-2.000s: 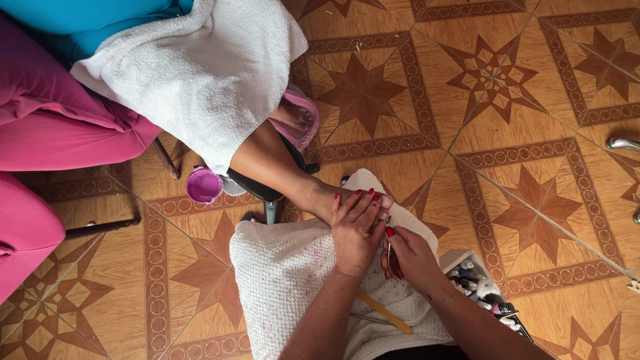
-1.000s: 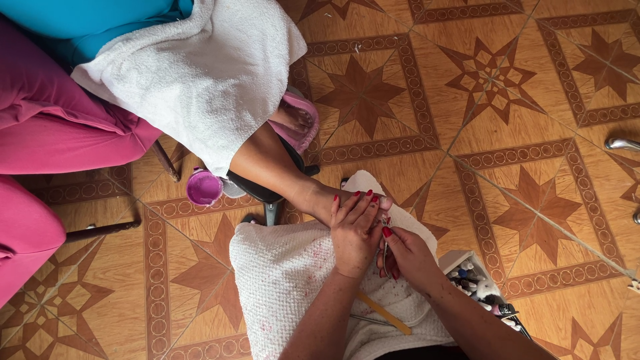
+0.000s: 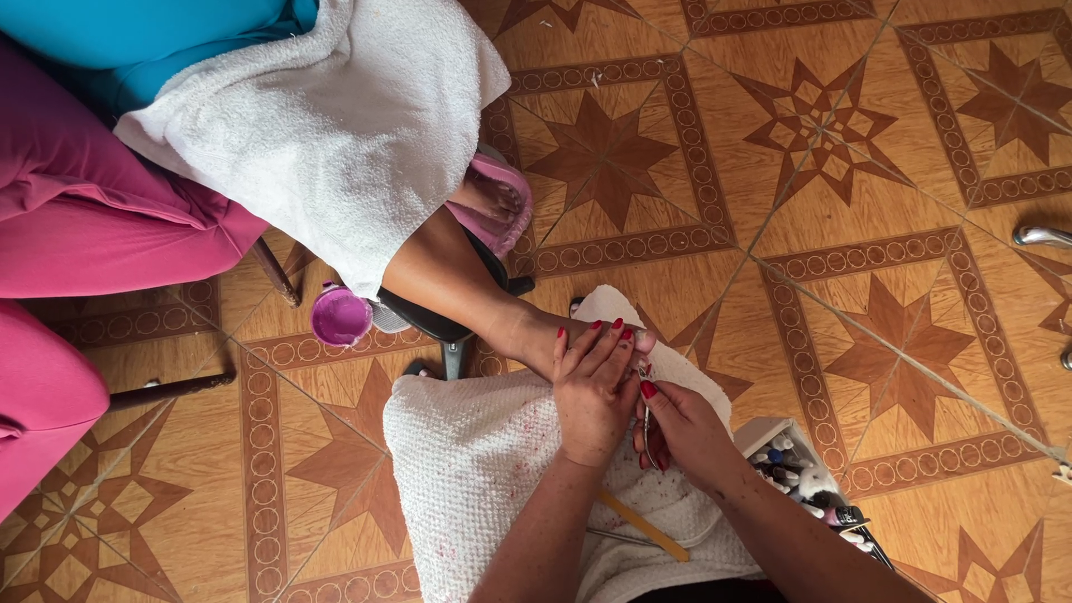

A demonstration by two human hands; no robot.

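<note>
Another person's bare foot (image 3: 532,335) lies across a white towel (image 3: 469,444) on my lap. My left hand (image 3: 593,402) rests over the front of that foot and grips it near the toes, its red-nailed fingers spread on top. Close beside it, my right hand (image 3: 682,427) holds metal cuticle nippers (image 3: 650,431) with their tip at the toes; the exact contact point is too small to tell. A yellow nail file (image 3: 643,525) and a thin metal tool (image 3: 620,536) lie on the towel below my hands, the metal tool partly hidden by my left forearm.
To my right stands a box (image 3: 758,431) of nail polish bottles and supplies. A purple bowl (image 3: 341,315) is near a black footrest (image 3: 481,301). A white towel (image 3: 335,126) covers the person's leg; their other foot is in a pink slipper (image 3: 521,201). Someone in pink trousers (image 3: 109,226) sits at left.
My right hand and the nippers have shifted slightly at the toes. My left hand keeps its hold on the foot.
</note>
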